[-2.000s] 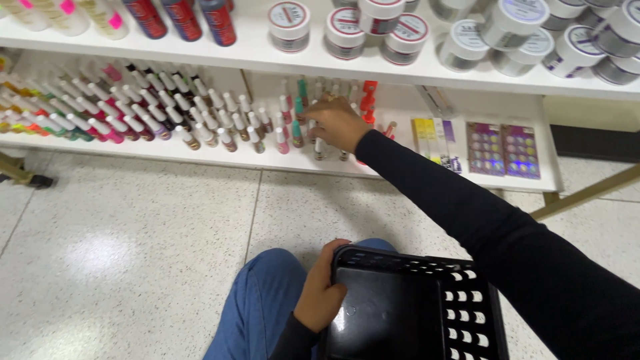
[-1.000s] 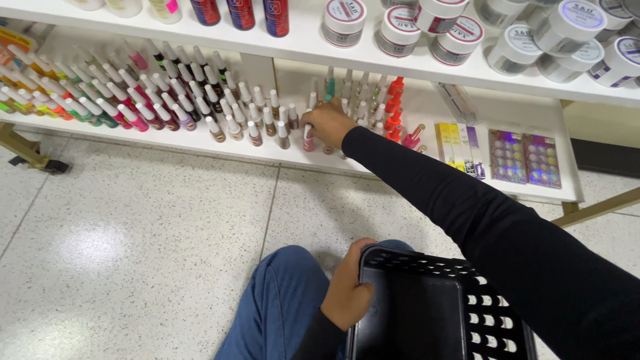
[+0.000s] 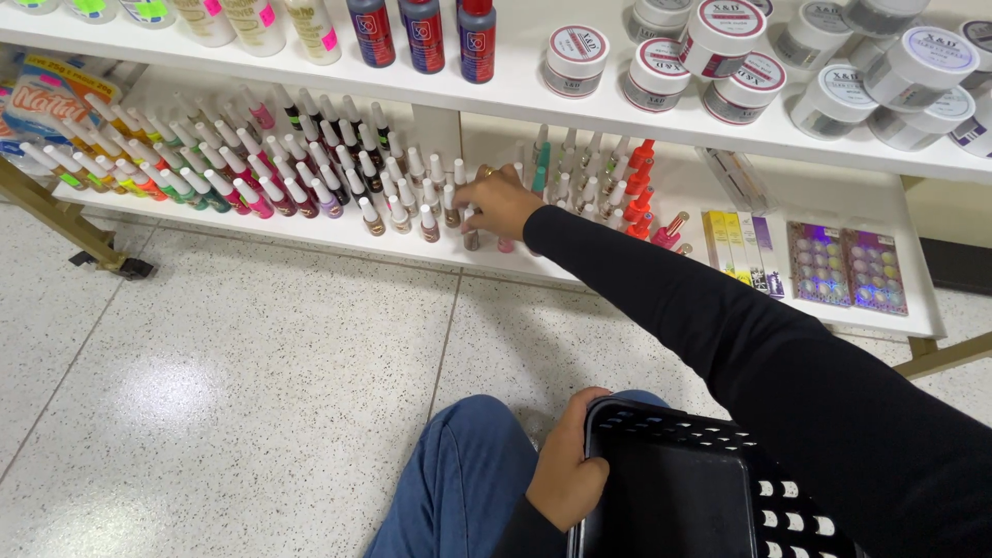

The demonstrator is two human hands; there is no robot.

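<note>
My right hand (image 3: 498,203) reaches over the lower white shelf, its fingertips at the white cap of a brownish nail polish bottle (image 3: 471,239) in the front row; whether they grip it is unclear. Rows of nail polish bottles (image 3: 329,203) with white caps stand to its left, from yellow and green through pink to dark and brown. Just right of the hand are teal-capped bottles (image 3: 539,180) and orange-red ones (image 3: 639,182). Low in the view, my left hand (image 3: 571,465) holds the left rim of a black plastic basket (image 3: 666,496), whose visible floor has nothing on it.
The upper shelf (image 3: 496,101) overhangs the bottles and carries lidded jars (image 3: 575,62) and red-and-blue bottles (image 3: 422,35). Slim yellow and purple boxes (image 3: 740,248) and glittery palettes (image 3: 845,267) lie at the lower shelf's right. A gold metal leg (image 3: 66,221) stands left.
My right hand has moved left along the front row, from beside the teal-capped bottles to the brownish ones. My left hand stays on the basket's rim.
</note>
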